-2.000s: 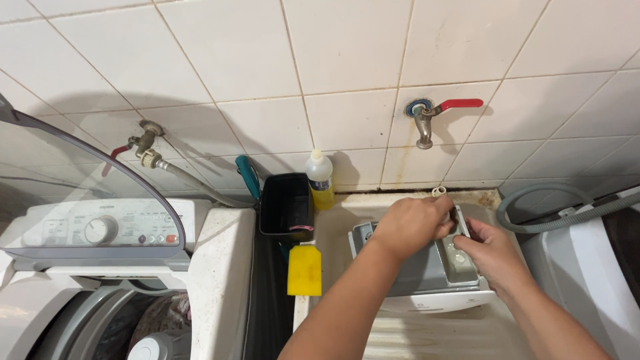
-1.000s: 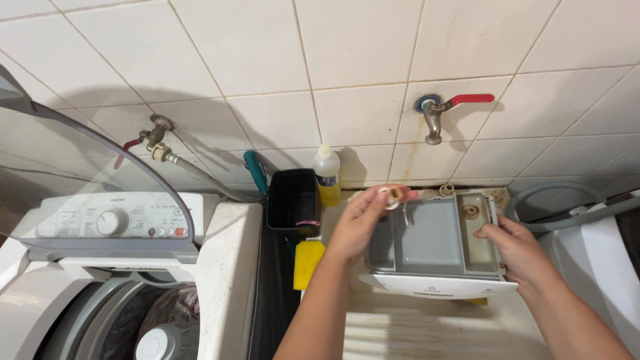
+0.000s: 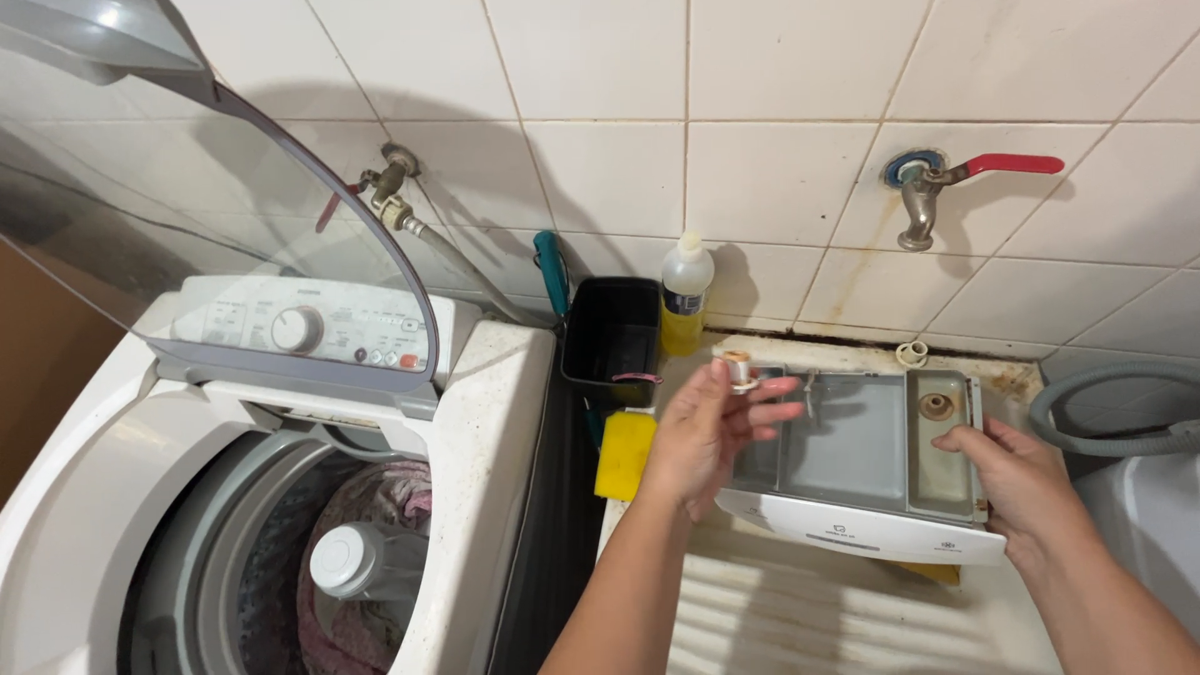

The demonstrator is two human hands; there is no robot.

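Between the thumb and fingers of my left hand [image 3: 703, 436] is a small white plastic cap with a brownish residue [image 3: 739, 368], held above the left end of a grey detergent drawer with a white front [image 3: 844, 436]. My right hand [image 3: 1017, 469] grips the drawer's right side, its thumb over the edge of the narrow beige compartment [image 3: 940, 469]. A brownish round post [image 3: 936, 404] stands inside that compartment. A small cream plastic fitting [image 3: 911, 353] rests on the sink's back ledge, behind the drawer.
Below the drawer lies the ribbed laundry sink [image 3: 797, 609]. A yellow sponge [image 3: 623, 457], a black bin [image 3: 611, 328] and a bottle of yellow liquid [image 3: 685, 295] stand to its left, beside an open top-loading washing machine [image 3: 487, 422]. A red-handled tap [image 3: 923, 202] projects from the tiled wall.
My left hand has come away from the drawer's narrow compartment, where it was two seconds ago, and moved left with the cap. My right hand has stayed at the drawer's right side.
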